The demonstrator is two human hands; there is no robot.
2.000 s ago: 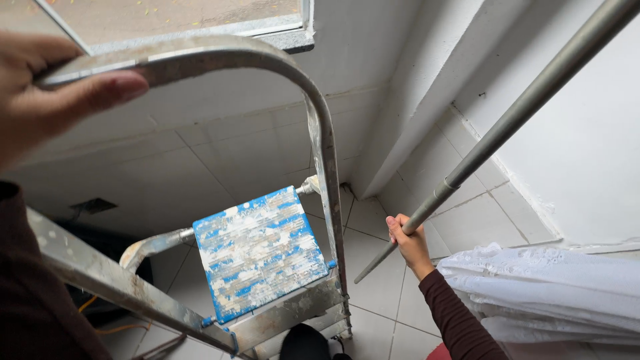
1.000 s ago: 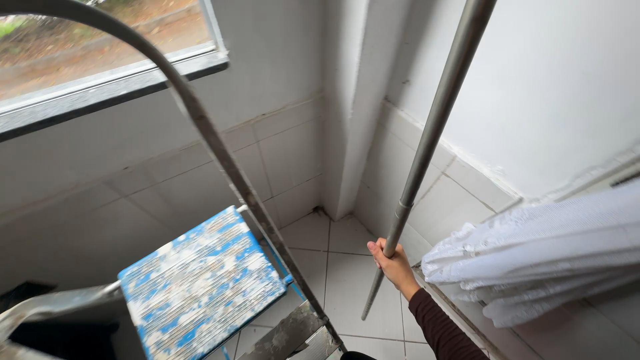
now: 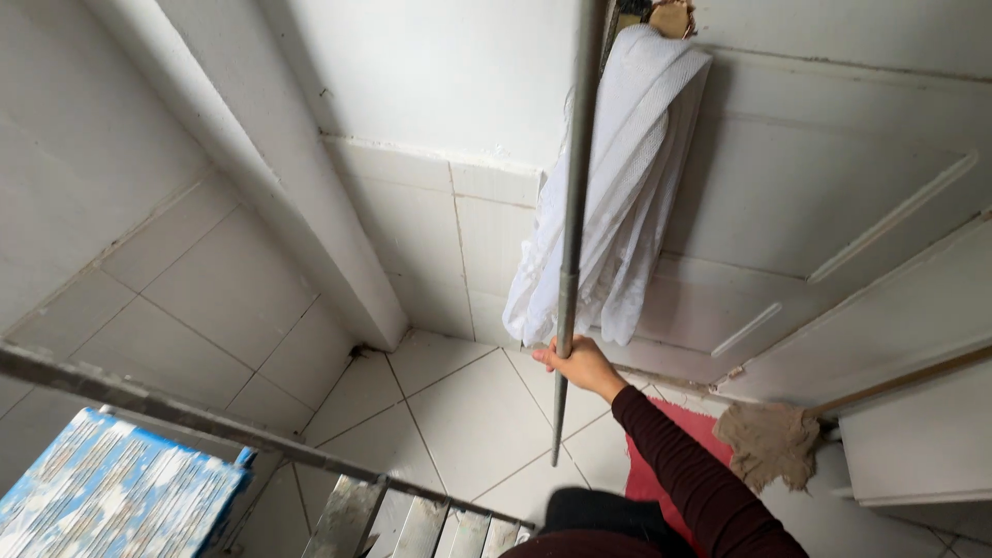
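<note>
My right hand (image 3: 580, 364) is closed around a long grey metal pole (image 3: 575, 201) near its lower end. The pole stands close to upright in the view, its tapered tip over the tiled floor and its upper part running out of the top edge. Behind the pole hangs a white lace curtain (image 3: 643, 163), gathered at the door. A metal stepladder (image 3: 341, 515) with a paint-spattered blue platform (image 3: 116, 492) is at the lower left. My left hand is out of view.
A white panelled door (image 3: 821, 178) is at the right. On the floor lie a red mat (image 3: 674, 434) and a brown cloth (image 3: 767, 446) by a wooden stick (image 3: 899, 380). A white pillar (image 3: 287, 163) runs down to the floor corner.
My left hand, on the ladder's rail two seconds ago, is out of view. The view has swung right, toward the door. My right hand still holds the pole.
</note>
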